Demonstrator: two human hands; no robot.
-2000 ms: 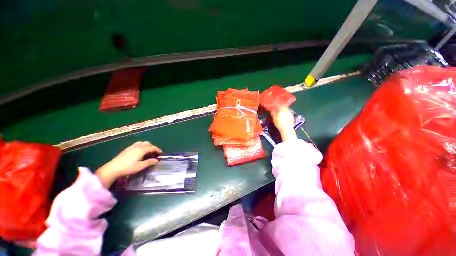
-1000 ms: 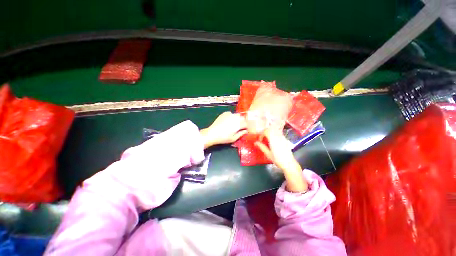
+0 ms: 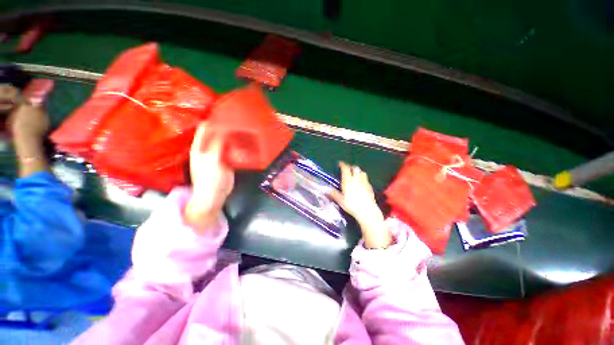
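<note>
My left hand [image 3: 212, 168] holds up a red bubble bag [image 3: 252, 128], which is slightly blurred, beside the larger bundle. My right hand [image 3: 358, 195] has its fingers spread at the right edge of a bagged product [image 3: 306, 192], a flat item in shiny clear plastic lying tilted on the dark green worktop [image 3: 269, 232]. Whether the fingers press on it is hard to tell. A tied bundle of red bubble bags [image 3: 427, 192] with white string lies to the right of my right hand.
A larger red bundle [image 3: 148, 121] lies at left, by a neighbouring worker's blue sleeve [image 3: 44, 215]. A short red bag [image 3: 501, 199] overlaps another bagged item [image 3: 490, 233]. A red packet [image 3: 268, 60] lies on the belt. A yellow-ended bar [image 3: 562, 179] and red sack [image 3: 538, 317] are at right.
The view has swung left. My left hand has left the tied bundle and now holds a red bubble bag. My right hand has moved from the bundle to the bagged product.
</note>
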